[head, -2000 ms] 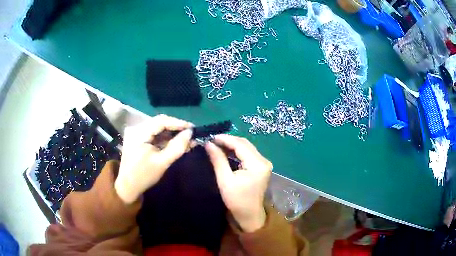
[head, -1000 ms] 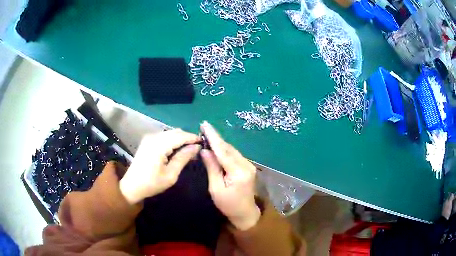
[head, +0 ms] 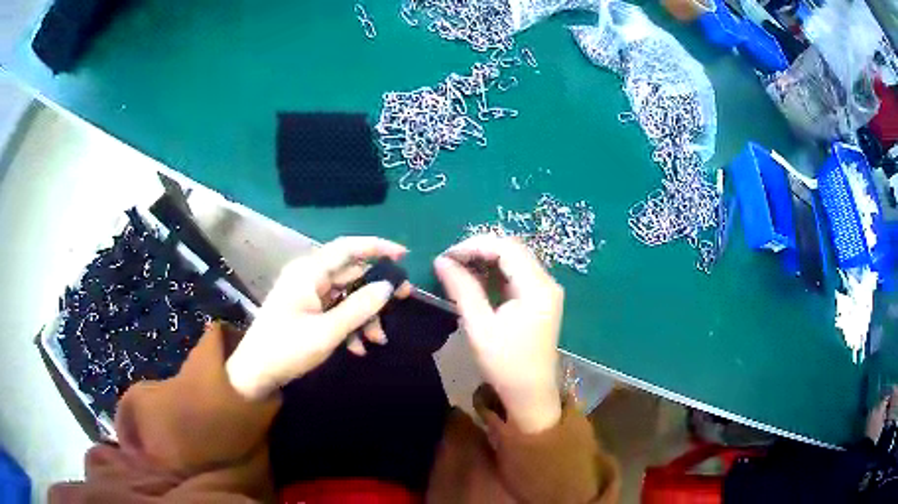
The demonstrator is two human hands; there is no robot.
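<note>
My left hand holds a short black strap piece between thumb and fingers, above my lap at the table edge. Most of the strap is hidden by the fingers. My right hand is a little to the right, apart from the strap, with thumb and index tip close together; whether something small is between them cannot be told. It partly covers the pile of small silver metal fittings. A pile of silver wire hooks lies beside a square stack of black strap pieces.
A clear bag spills silver hooks on the green table. A blue tray and blue basket stand at the right. A bin at lower left holds finished straps. A black bundle lies at the far left corner.
The hands were together on the strap; now my right hand has moved away to the right. The strap, earlier extended between both hands, is now in my left hand only.
</note>
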